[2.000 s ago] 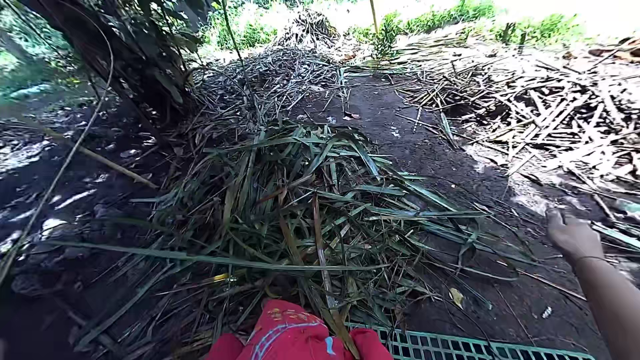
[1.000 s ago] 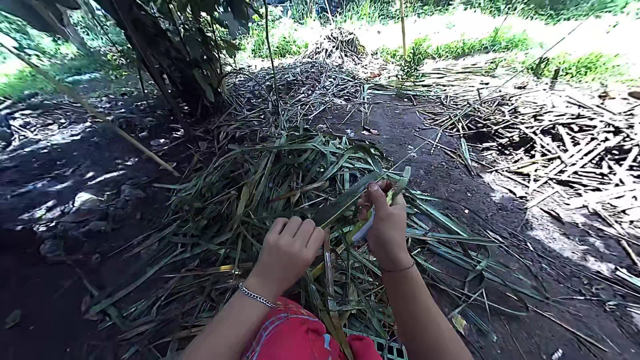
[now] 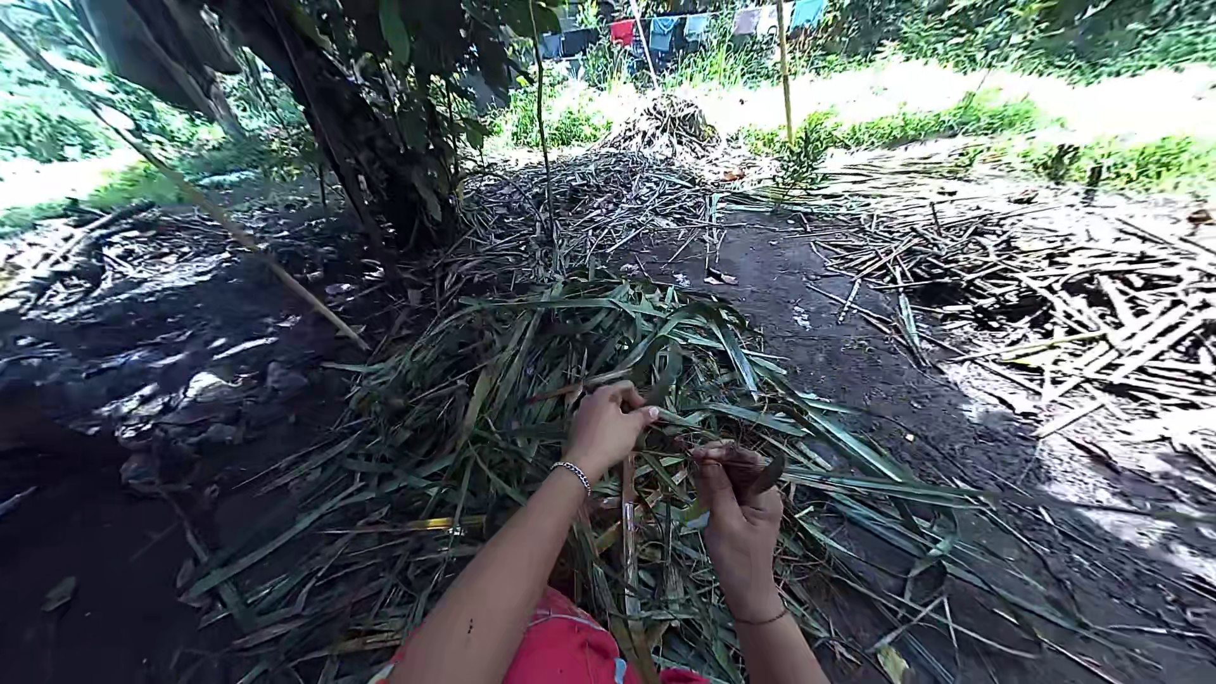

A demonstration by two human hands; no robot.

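My left hand, with a chain bracelet at the wrist, pinches a long green leaf strip above the pile. To its right and slightly lower, my right hand is closed on a dark, folded part of a leaf strip, its palm side partly in view. A short span of strip seems to run between the two hands. Under them lies a wide heap of long green and brown leaf strips. Red cloth shows at my lap, below the forearms.
A pale stick leans at the left near a dark tree trunk. Cut dry stalks lie in a heap at the right, beside bare dark soil. Farther off are a brush pile, an upright pole and hanging laundry.
Two seconds ago my right hand was out at the far right, over the ground. It has come in over the heap, and both hands now hold leaf material. The view has tilted up.
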